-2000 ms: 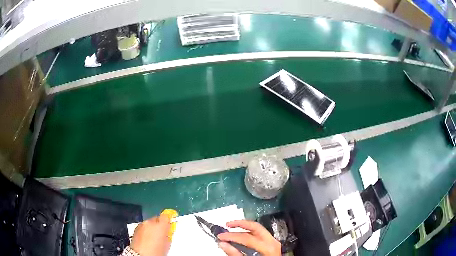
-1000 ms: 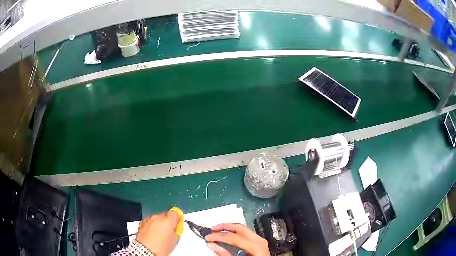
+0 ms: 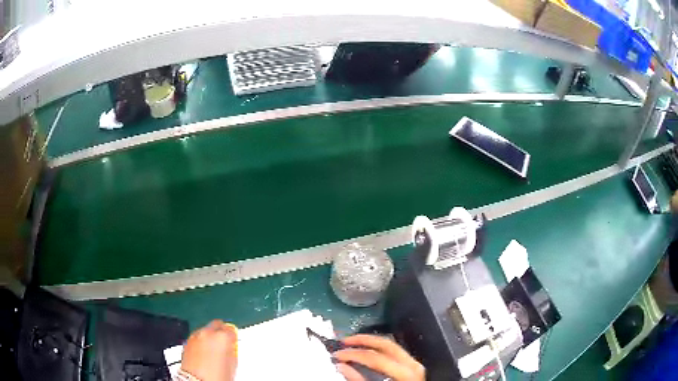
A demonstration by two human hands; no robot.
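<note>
My right hand [image 3: 383, 356] holds the dark soldering iron [image 3: 336, 344] like a pen, its tip over the white work sheet [image 3: 279, 346]. My left hand [image 3: 210, 353] is at the sheet's left part, fingers curled, with a bit of yellow covering at the fingertips. Whether it holds something small cannot be told. Left of it lie black panel backs [image 3: 137, 344] with thin cables. The grey solder feeder [image 3: 438, 305] with its white reel [image 3: 448, 237] stands right of the sheet.
A speckled silvery round tin [image 3: 361, 274] stands left of the feeder. A black open box [image 3: 529, 305] is at its right. A framed solar panel [image 3: 491, 146] lies on the green conveyor [image 3: 245, 193]. The white shelf [image 3: 297, 22] crosses above. Another person's blue clothing shows at lower right.
The view has shifted. My left hand has moved back from the iron's tip, and the tip now points over the bare sheet. The conveyor panel moved right earlier. A dark object appears behind the belt.
</note>
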